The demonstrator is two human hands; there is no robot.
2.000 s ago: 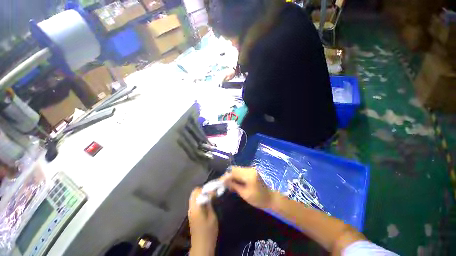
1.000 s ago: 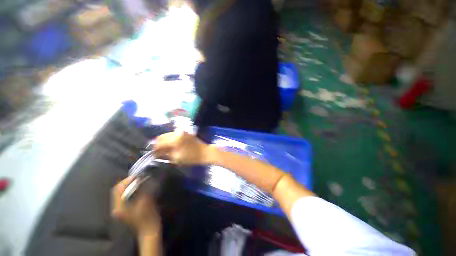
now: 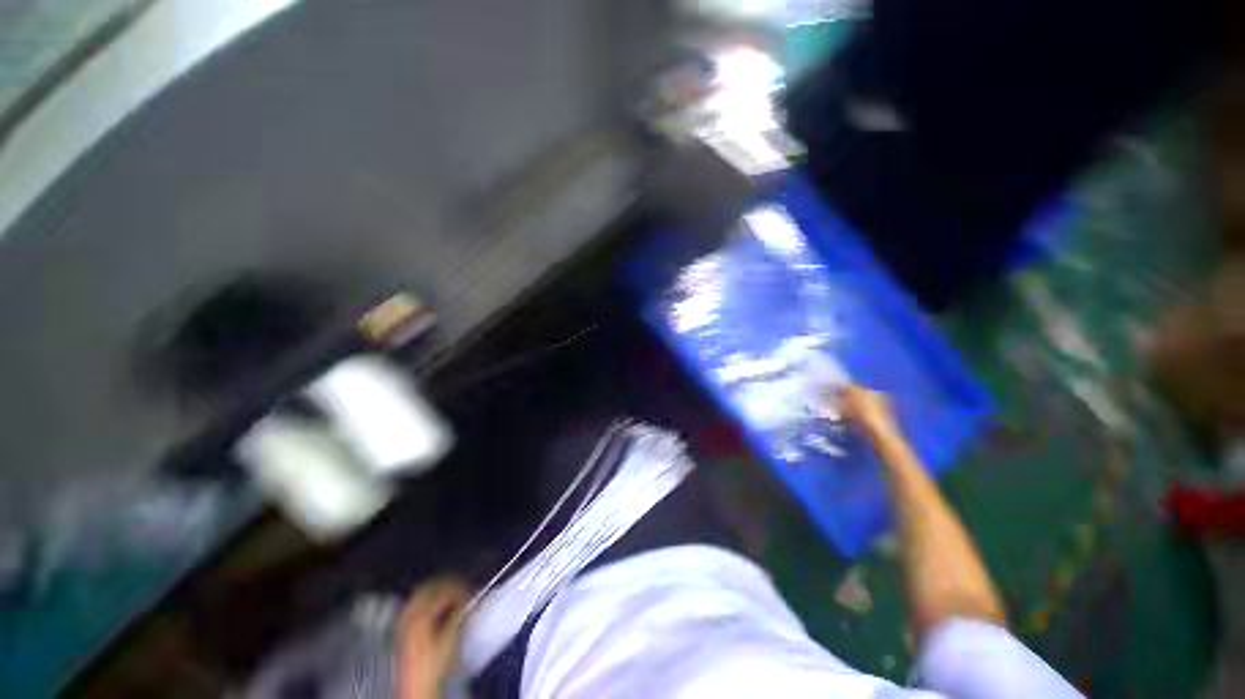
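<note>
The frame is strongly blurred. My right hand (image 3: 860,407) is over the blue tray (image 3: 942,389), at the white coiled cables (image 3: 785,358) lying in it. Whether its fingers hold a coil cannot be told. My left hand (image 3: 432,621) is low in the picture, beside the lower end of a white cable bundle (image 3: 608,498) that lies across my lap. The left fingers are blurred, and whether they grip any cable cannot be told.
The grey side of the machine (image 3: 410,150) fills the upper left. Two pale blurred blocks (image 3: 348,444) are below it. A person in dark clothing (image 3: 956,123) is at the upper right, beside the tray. Green floor (image 3: 1092,505) lies at the right, with a red object (image 3: 1208,508).
The view has swung downward. My hands, together at a white coil before, are now apart: the right has moved to the tray, the left down to the cable bundle.
</note>
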